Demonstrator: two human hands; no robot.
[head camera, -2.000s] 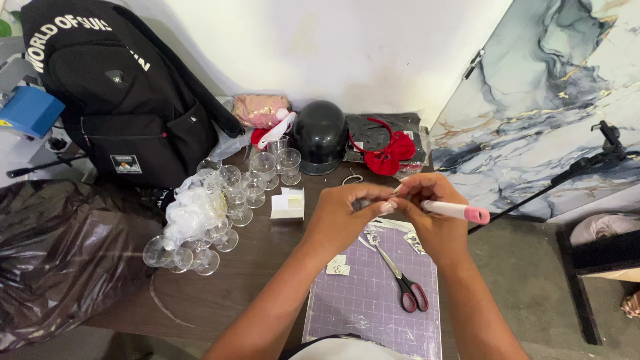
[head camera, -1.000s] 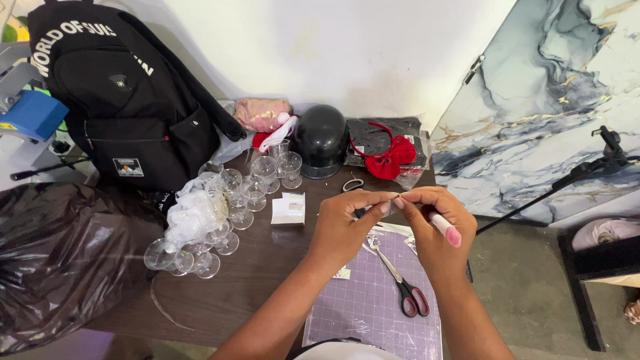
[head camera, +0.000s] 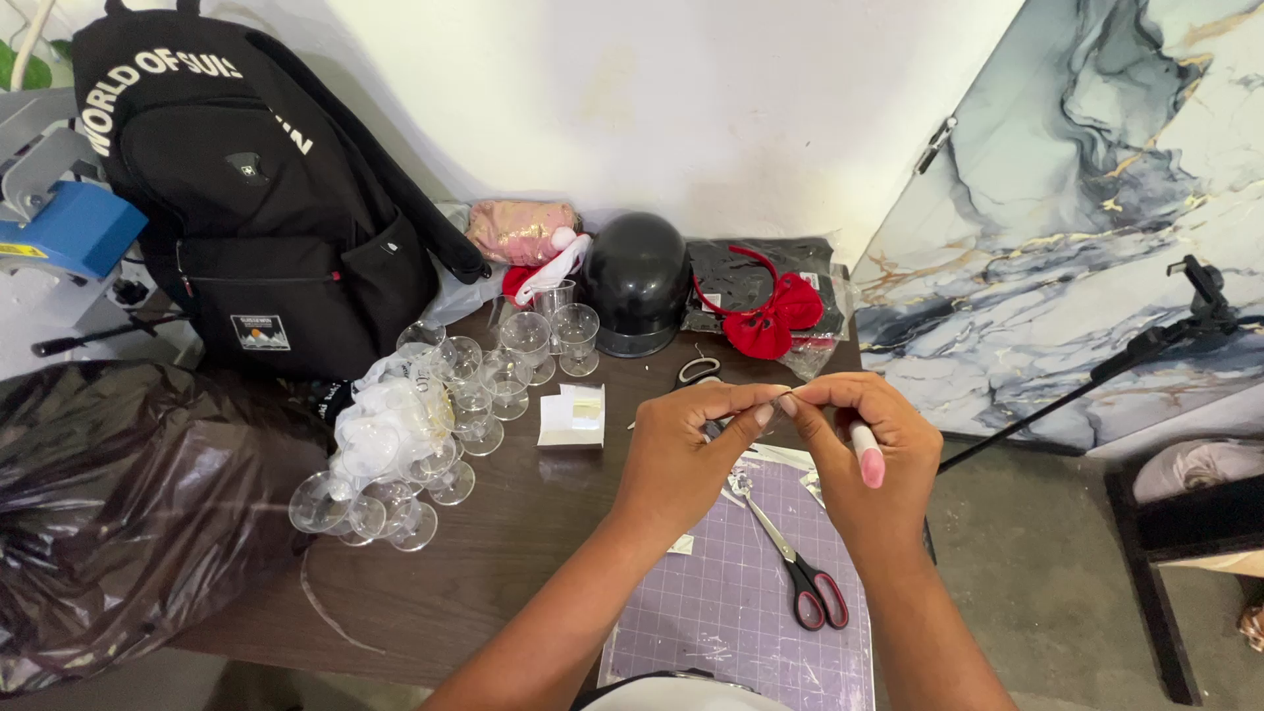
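Note:
My left hand (head camera: 681, 454) and my right hand (head camera: 864, 454) meet fingertip to fingertip over the far edge of a purple cutting mat (head camera: 711, 612). Between their thumbs and forefingers they pinch something thin and small, too small to identify. A pen-like tool with a pink end (head camera: 869, 456) is also tucked in my right hand. Below the hands, scissors with black and red handles (head camera: 805, 583) lie on the mat. Another pair of scissors, with a dark handle (head camera: 697, 370), lies just beyond my left hand, partly hidden. A small cut white piece (head camera: 680, 544) rests on the mat.
Several clear plastic goblets (head camera: 472, 398) stand and lie left of an open white box (head camera: 572, 417). Behind are a black helmet (head camera: 637, 281), a red bow headband (head camera: 775, 316) and a black backpack (head camera: 257, 197). A black plastic bag (head camera: 148, 523) bulges at left, a stand arm (head camera: 1066, 395) at right.
Both hands stay fingertip to fingertip, with small shifts of the fingers. The pink-ended tool in my right hand has tilted from pointing rightward to pointing more toward me.

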